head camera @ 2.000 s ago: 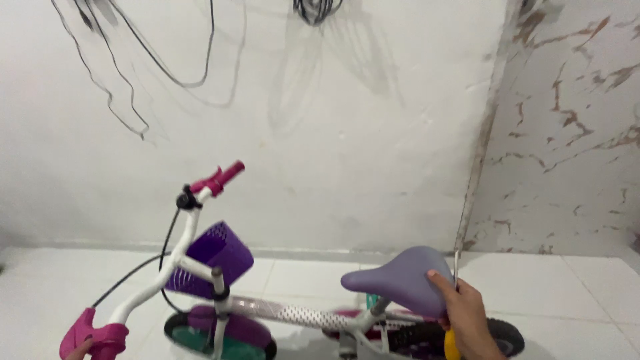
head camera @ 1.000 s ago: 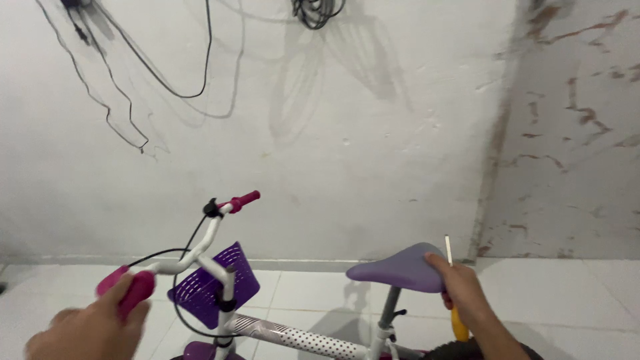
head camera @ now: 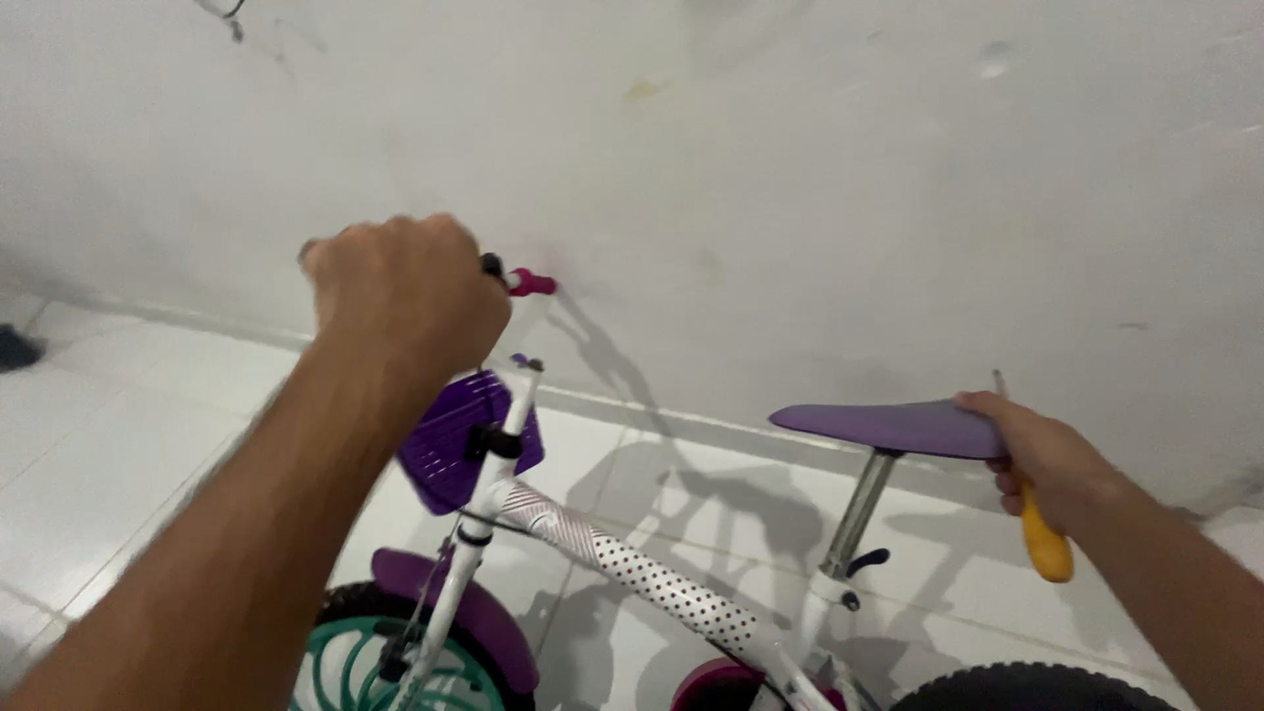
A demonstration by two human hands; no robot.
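A small white bicycle with a dotted frame tube (head camera: 676,591) stands side-on below me. My left hand (head camera: 403,286) is curled at the near side of the handlebar; its fingers and what they close on are hidden from view. Beyond it shows the far pink handlebar grip (head camera: 534,283). My right hand (head camera: 1047,459) grips the rear of the purple saddle (head camera: 889,427) and also holds a screwdriver with a yellow handle (head camera: 1045,538), its shaft pointing up. A purple plastic basket (head camera: 464,439) hangs at the front, above the front wheel with teal spokes (head camera: 395,667).
A pale wall (head camera: 750,227) rises just behind the bicycle. White floor tiles (head camera: 128,434) lie beneath it. The rear tyre (head camera: 1032,688) shows at the bottom right, and a dark object (head camera: 18,348) lies at the far left edge.
The bicycle's front has come up and nearer, with my left hand higher at the handlebar. My right hand stays on the saddle with the screwdriver. The view has shifted.
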